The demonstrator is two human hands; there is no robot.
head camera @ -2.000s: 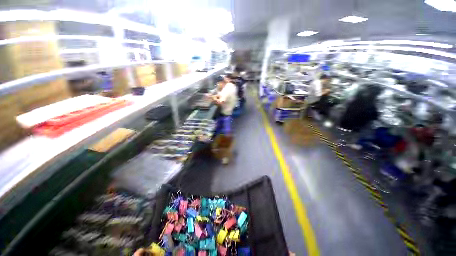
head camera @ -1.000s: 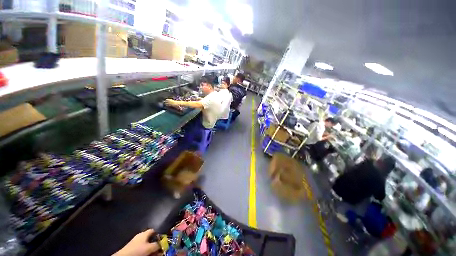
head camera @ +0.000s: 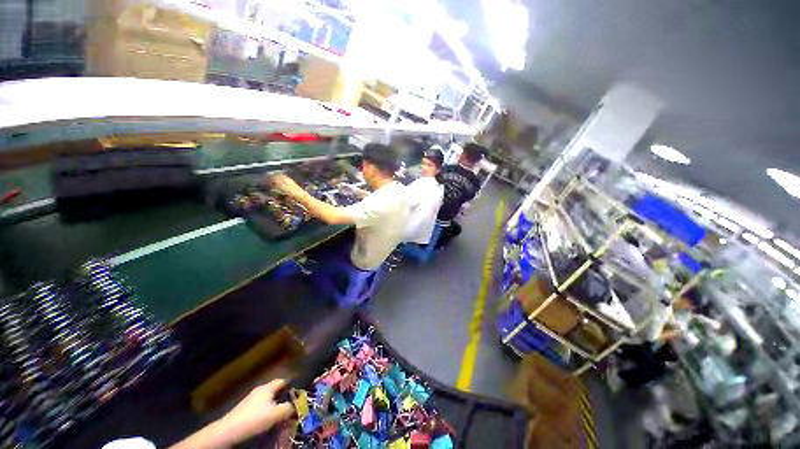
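Note:
A black tray [head camera: 491,419] is at the bottom centre, cut off by the lower edge. It bears a heaped pile of loose binder clips [head camera: 364,399] in pink, teal, blue and yellow. My left hand [head camera: 263,408] grips the tray's left side beside the clips; the fingertips are partly hidden by the rim. My right hand is not in view.
Clamped assemblies [head camera: 75,351] stand in dense rows on the green bench [head camera: 189,272] at the left. A brown carton [head camera: 246,368] is below the bench edge. Seated people [head camera: 382,215] work further along. A shelf cart [head camera: 570,272] and another carton [head camera: 548,403] are right of the aisle.
The view has moved forward along the aisle and tilted. The clamped rows have shifted left, and the seated people look nearer. My left hand, out of clear sight at first, now shows on the tray.

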